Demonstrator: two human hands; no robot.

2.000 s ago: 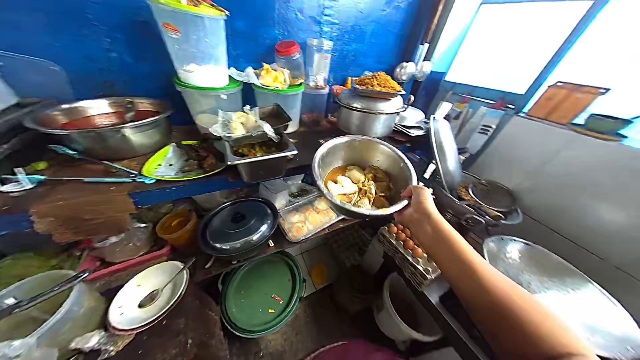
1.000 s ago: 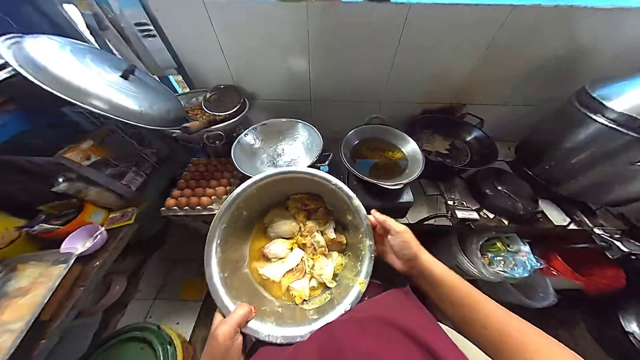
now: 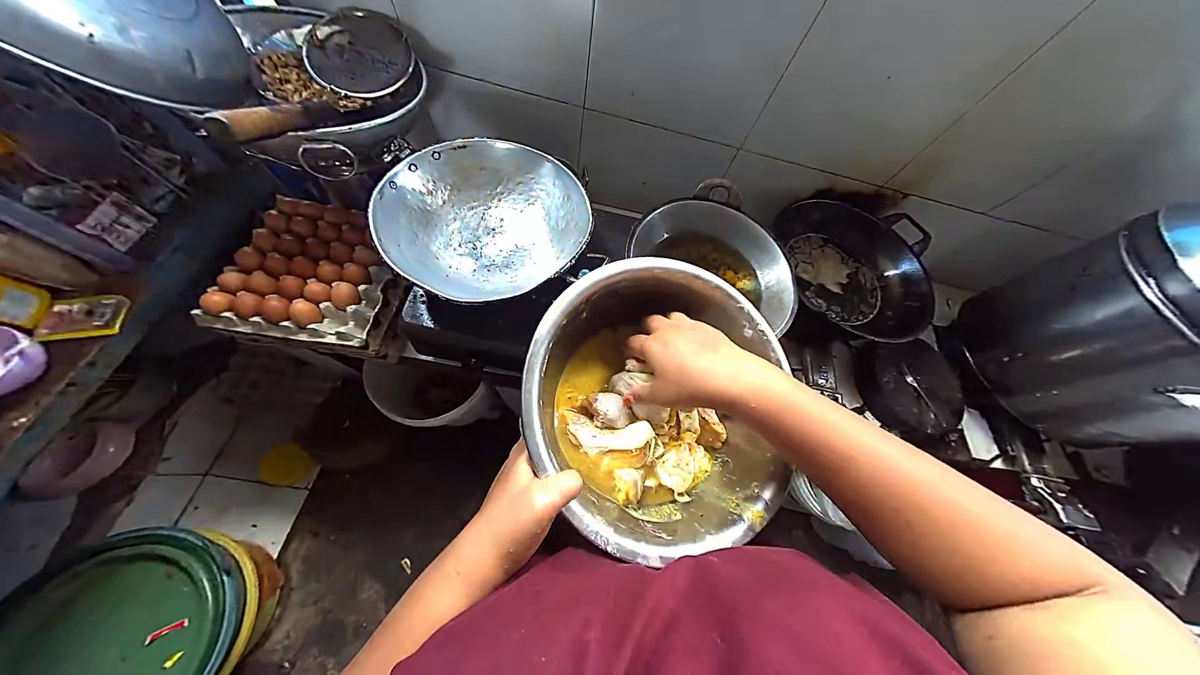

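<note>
A large metal bowl (image 3: 750, 506) is held tilted against my front, with chicken pieces (image 3: 614, 438) in yellowish liquid inside. My left hand (image 3: 532, 492) grips the bowl's left rim, thumb over the edge. My right hand (image 3: 689, 361) reaches inside, its curled fingers among the chicken pieces; the fingertips are partly hidden, so whether they hold a piece is unclear. Beyond the bowl, a wok (image 3: 717, 225) holds oil and yellow bits. To its left, a shiny metal wok (image 3: 481, 220) stands over the stove (image 3: 469, 323).
At the left a tray of brown eggs (image 3: 291, 267) sits beside the stove. A black wok (image 3: 858, 267) and a large dark pot (image 3: 1078, 328) stand to the right. A green lidded bucket (image 3: 122, 600) is at lower left. A wooden handle (image 3: 267, 122) juts out at upper left.
My right hand has left the bowl's right rim and gone inside among the chicken. My left hand still holds the bowl. The view has swung from the shelf side to the stove.
</note>
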